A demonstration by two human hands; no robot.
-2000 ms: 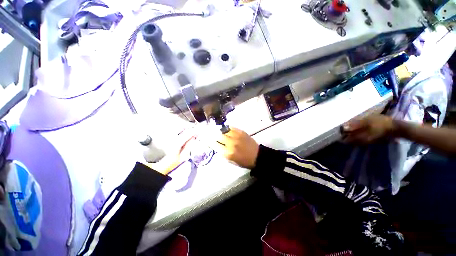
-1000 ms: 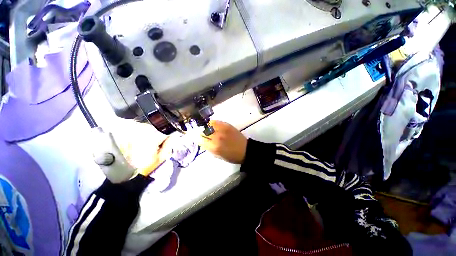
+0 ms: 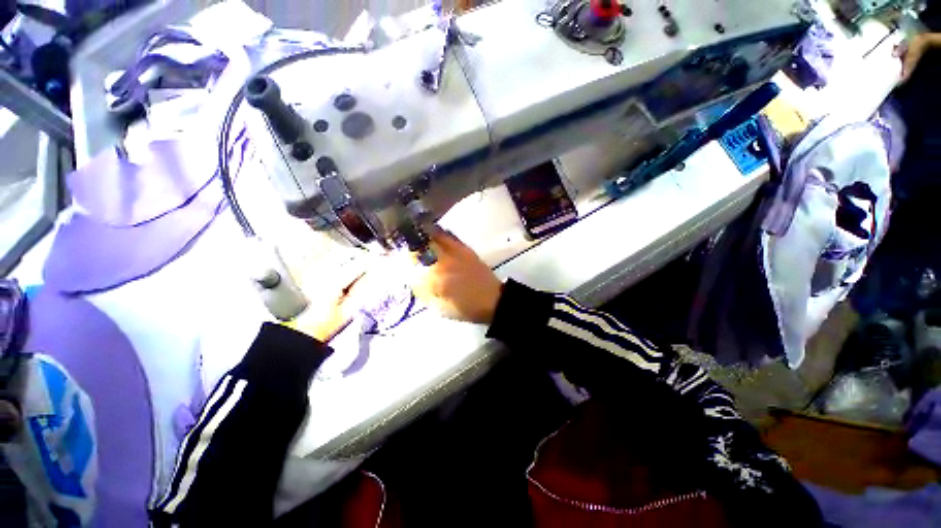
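A small pale lilac fabric piece lies bunched under and in front of the needle area of a white sewing machine. A narrow tail of it hangs toward me on the table. My right hand is at the right of the presser foot, its fingers on the fabric beside the needle. My left hand is at the left side of the piece, fingers against it; glare washes out the fingertips. How firmly my left hand grips is hidden.
A lamp head stands left of my left hand. A phone lies under the machine arm. Curved purple panels lie left. A purple and white bundle hangs off the right end. Another person's hand shows top right.
The other person's arm has left the right side; a hand now shows at the top right. The camera view has shifted. My hands stay by the needle with the fabric.
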